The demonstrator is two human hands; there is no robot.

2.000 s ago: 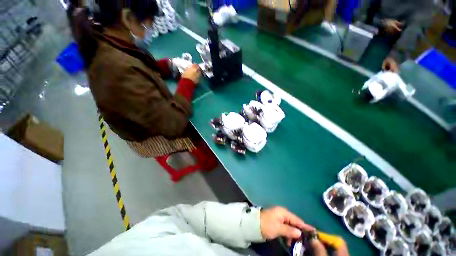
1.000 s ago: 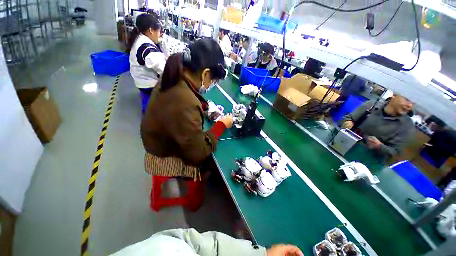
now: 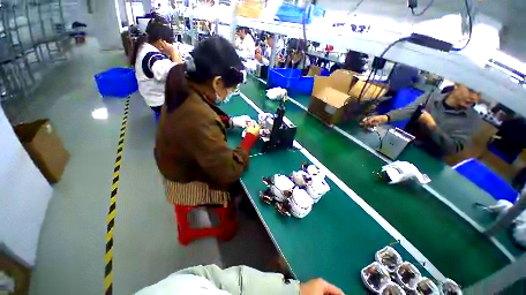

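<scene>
My left hand (image 3: 320,287) shows only in part at the bottom edge, at the end of a pale sleeve; its fingers are cut off by the edge, so what it holds is hidden. My right hand is out of the picture. Set-out units (image 3: 378,277), open white cups with dark centres, stand close together on the bench at the bottom right, right of my left hand. Waiting units (image 3: 300,202), white shells with dark parts and wires, lie in a loose pile farther up the bench.
A seated worker in brown (image 3: 199,135) works at the bench's left edge beside a black fixture (image 3: 282,133). A red stool (image 3: 202,223) is below. The green conveyor belt (image 3: 357,173) runs along the right, with another person across it. A white shelf (image 3: 369,43) hangs above.
The view has tilted up from the bench, and my hands have dropped to the bottom edge or out of it. The tool with yellow no longer shows. The person across the belt has moved an arm outward.
</scene>
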